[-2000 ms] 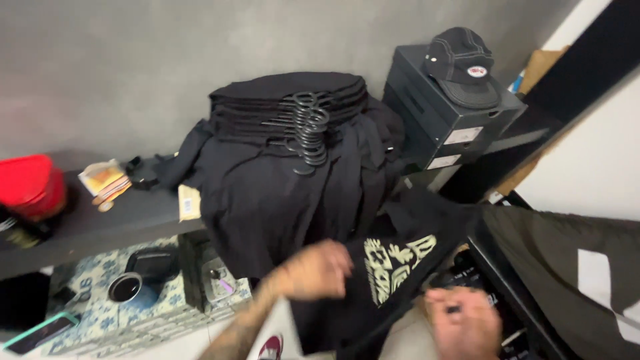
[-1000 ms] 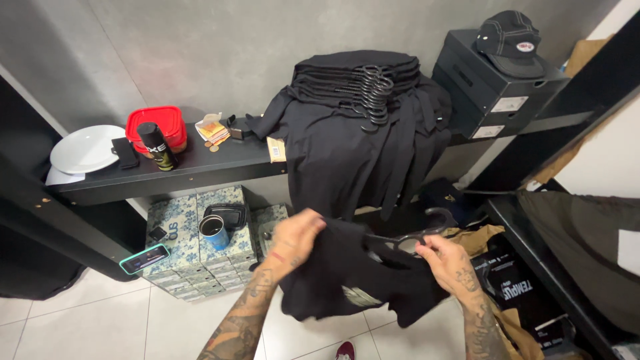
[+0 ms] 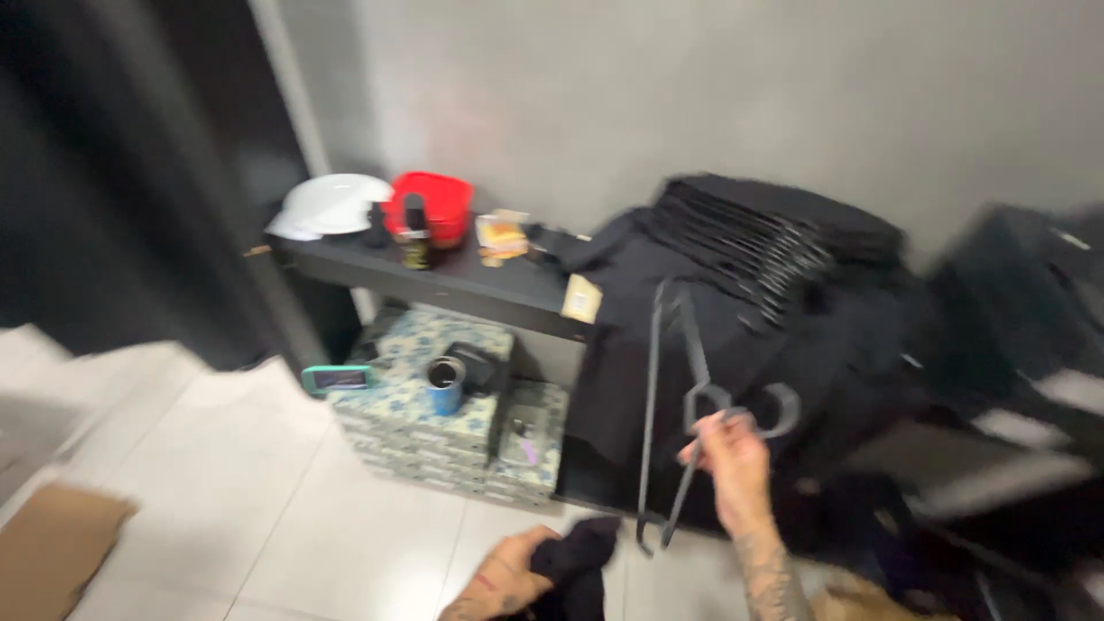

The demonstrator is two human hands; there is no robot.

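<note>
At the bottom middle, my left hand (image 3: 513, 569) grips a bunched black garment (image 3: 578, 565), most of which lies below the view. Off to its right and higher, my right hand (image 3: 729, 453) holds a dark plastic clothes hanger (image 3: 653, 414) by its upper part, with no garment on it; its hook curves out to the right of my fingers. Behind the hanger a pile of black garments (image 3: 776, 203) lies on the shelf, cloth draping over the front. A row of hanger hooks (image 3: 787, 272) sticks out of the pile. The picture is blurred.
The black shelf (image 3: 483, 289) bears a white plate (image 3: 336, 203), a red container (image 3: 435, 207), a spray can (image 3: 415, 233) and a food packet (image 3: 502, 237). Below, patterned boxes (image 3: 405, 431) carry a blue mug (image 3: 444, 392) and a phone (image 3: 338, 378). Cardboard (image 3: 65, 552) lies on the floor at left.
The garment and hanger, together between my hands one second ago, are now apart: garment in my left hand, bare hanger in my right. The view has swung left.
</note>
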